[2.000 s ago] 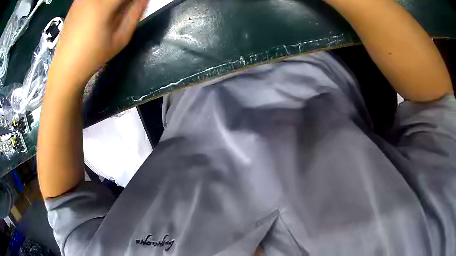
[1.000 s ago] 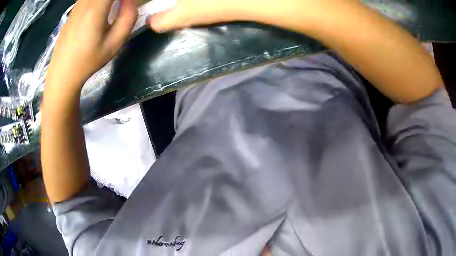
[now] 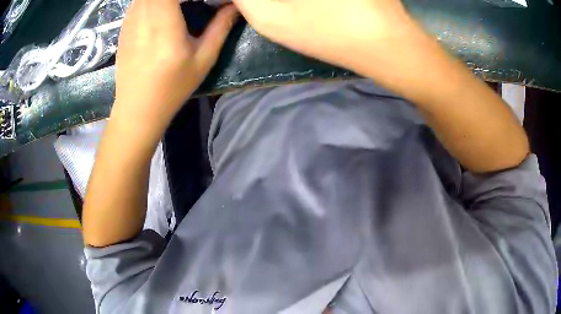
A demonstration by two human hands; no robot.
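Observation:
My left hand is at the upper left over the green mat-covered bench, its fingers cut off by the top edge. Its thumb points up toward my right hand. My right hand is at the top middle, close to the left, its fingertips also cut off or hidden. A small pale bit shows between the hands at the top edge; I cannot tell what it is or whether it is gripped. Both hands are bare.
Clear plastic bags with coiled white cord lie on the bench at the left. Component-covered ends show at the left bench edge. A white piece is cut off at the top right. White material hangs below the bench edge.
The view has shifted. My left hand appears further right, and my right hand has come in from the right to beside it. The pale piece once seen at the top is now almost out of view.

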